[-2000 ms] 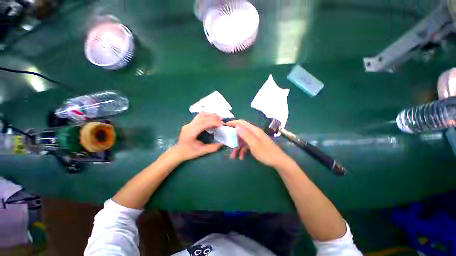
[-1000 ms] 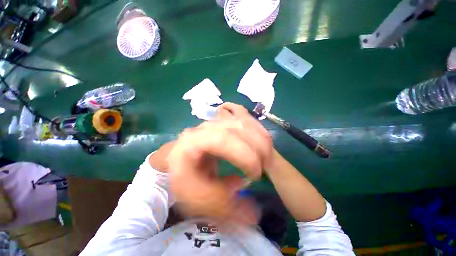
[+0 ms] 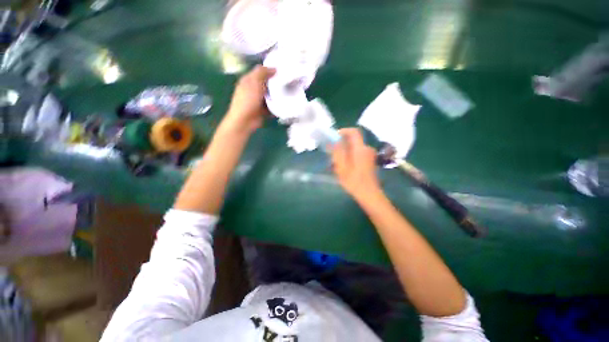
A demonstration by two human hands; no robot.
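My left hand [image 3: 252,99] holds a white portable fan [image 3: 288,93] by its lower part; the fan's head reaches the top edge of the picture. My right hand [image 3: 355,160] holds a small light-blue block [image 3: 327,135], partly hidden by the fingers. A crumpled white cloth [image 3: 308,125] lies between the hands, close to the fan base and the block. Another white cloth [image 3: 394,119] lies to the right, its lower edge by the head of a black-gripped hammer [image 3: 437,194]. The picture is blurred.
Another white fan [image 3: 248,28] stands behind. A second light-blue block [image 3: 445,95] and a grey metal bracket [image 3: 577,73] lie right. Clear bottles lie left [image 3: 170,100] and far right [image 3: 591,177]. An orange-yellow roll [image 3: 171,135] sits left on the green bench [image 3: 507,153].
My hands have moved apart. My left hand has gone forward and now holds a fan. My right hand now shows the light-blue block at its fingertips. The camera view has shifted.
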